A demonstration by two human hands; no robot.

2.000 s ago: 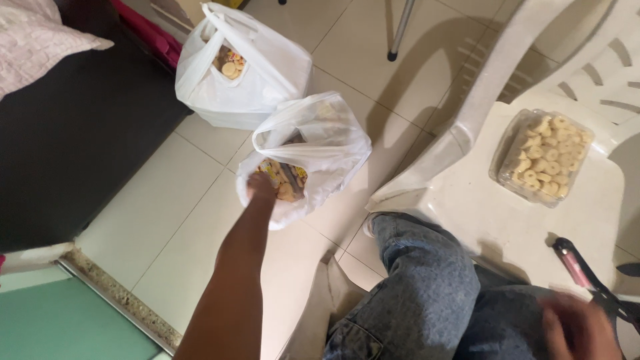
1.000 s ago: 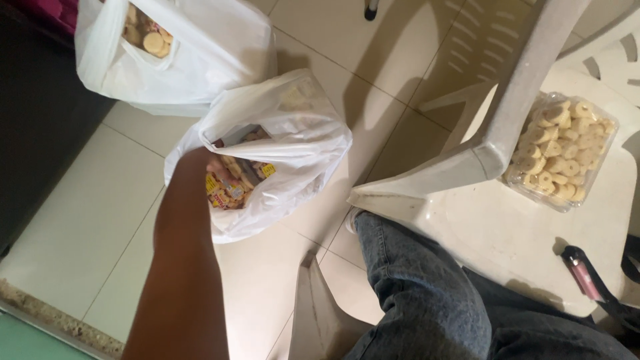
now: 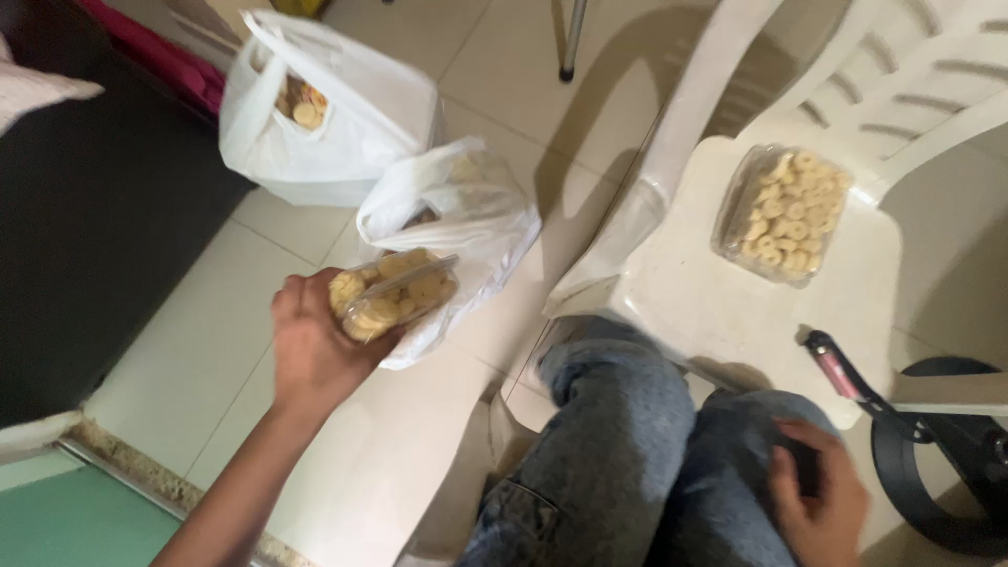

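My left hand [image 3: 327,339] grips a clear plastic box of pale round cookies [image 3: 394,293], tilted on its side just at the near edge of an open white plastic bag [image 3: 472,213] on the floor. Behind it stands a fuller white plastic bag [image 3: 354,102], with cookies [image 3: 307,110] showing through its opening. My right hand [image 3: 823,488] rests by my right knee, fingers curled apart, with nothing seen in it. A second clear box of ring-shaped cookies [image 3: 791,213] lies on the seat of a white plastic chair [image 3: 669,291].
A black stand with a pink part [image 3: 835,374] leans at the chair's near right edge, its round base [image 3: 898,472] beside it. A thin metal leg [image 3: 575,39] stands at the top. Dark furniture [image 3: 102,220] fills the left, and a green surface [image 3: 79,512] the lower left.
My left hand was inside the nearer bag; it is now out, holding a box of cookies. My right hand, out of view one second ago, shows at the lower right.
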